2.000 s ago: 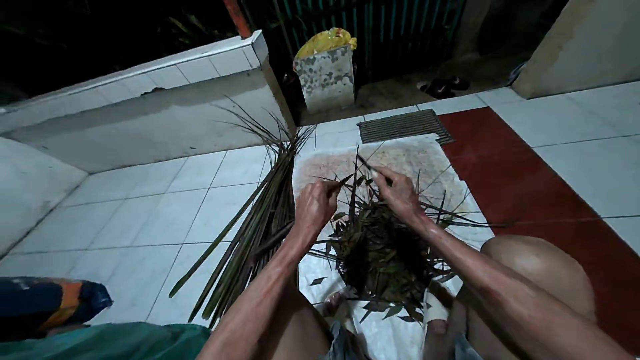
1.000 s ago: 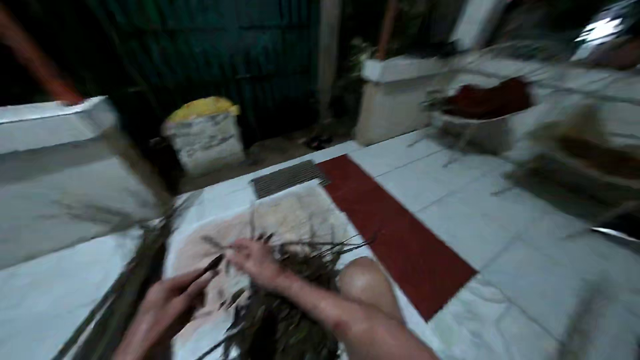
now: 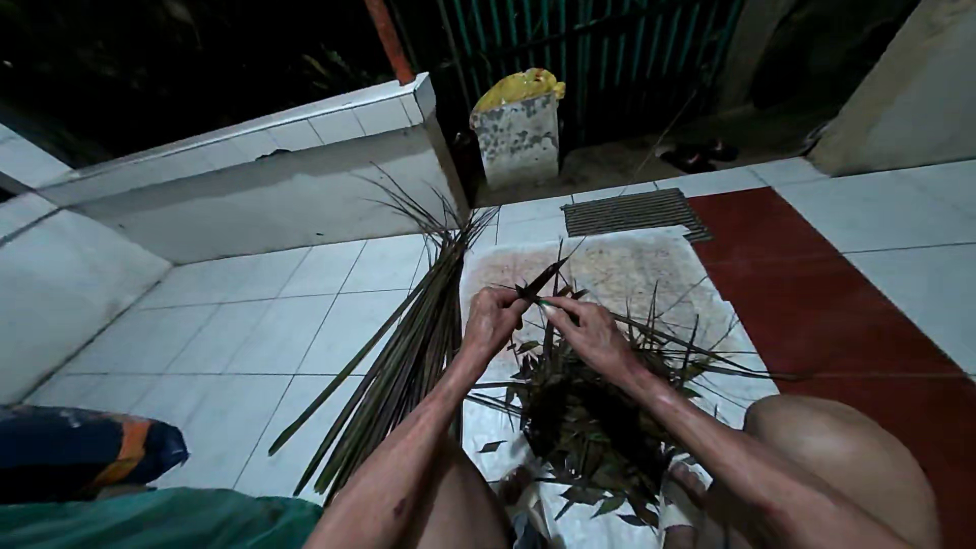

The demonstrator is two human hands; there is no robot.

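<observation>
My left hand (image 3: 494,316) is closed on a dark blade (image 3: 545,278), probably a knife, that points up and to the right. My right hand (image 3: 591,332) meets it just to the right, its fingers pinching a thin leaf strip whose long end trails off to the right. Beneath my hands and between my feet lies a heap of dark leaf pieces and thin stalks (image 3: 595,435). Left of my left arm, a bundle of long palm-like leaves (image 3: 412,343) rests on the tiles, its thin tips fanned towards the low wall.
A stained white sheet (image 3: 633,267) lies under the heap. Beyond it are a ribbed grey mat (image 3: 633,213) and a block with a yellow cover (image 3: 522,145). A red floor strip (image 3: 823,305) runs along the right. A low wall (image 3: 282,198) stands at the left, and a dark blue bundle (image 3: 84,450) lies lower left.
The view swung right and has come back. My hands, apart two seconds ago, are now close together at the dark blade.
</observation>
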